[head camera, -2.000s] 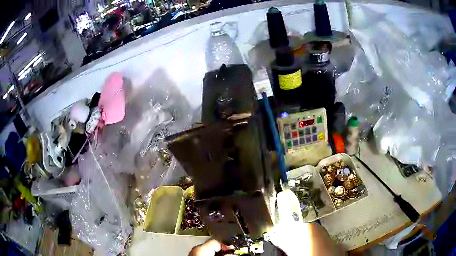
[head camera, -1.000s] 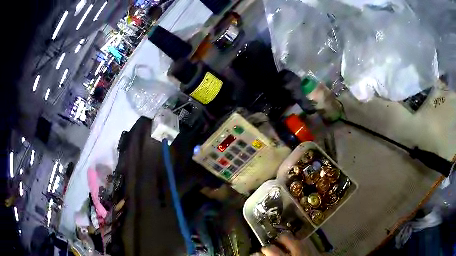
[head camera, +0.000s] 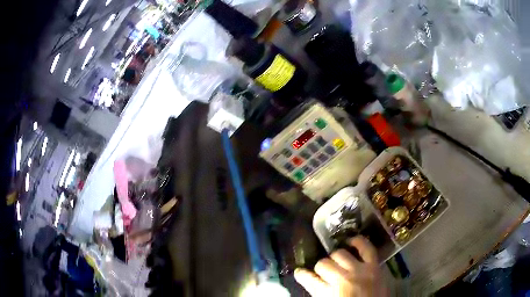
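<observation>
A white two-compartment tray (head camera: 440, 212) stands beside the beige control panel (head camera: 314, 148). Shiny gold buttons (head camera: 401, 194) fill its right compartment. Silver metal trims (head camera: 344, 217) lie in its left compartment. My right hand (head camera: 343, 272) comes in from the bottom edge, with its fingers bent over the near end of the silver trims' compartment. The fingertips are blurred and dark there, so I cannot tell whether they hold a piece. My left hand is out of the picture. The dark machine head (head camera: 203, 203) fills the middle left.
The lamp (head camera: 264, 290) glows on its blue stem at the bottom. Dark thread cones, one yellow-labelled (head camera: 276, 72), stand behind the panel. A green-topped spool (head camera: 395, 84) and a long dark tool (head camera: 473, 154) are at the right. Clear plastic bags (head camera: 465, 58) lie at the upper right.
The view has turned towards the right tray. My left hand has left the picture. My right hand has moved from the machine's front to the silver trims and now reaches further over them.
</observation>
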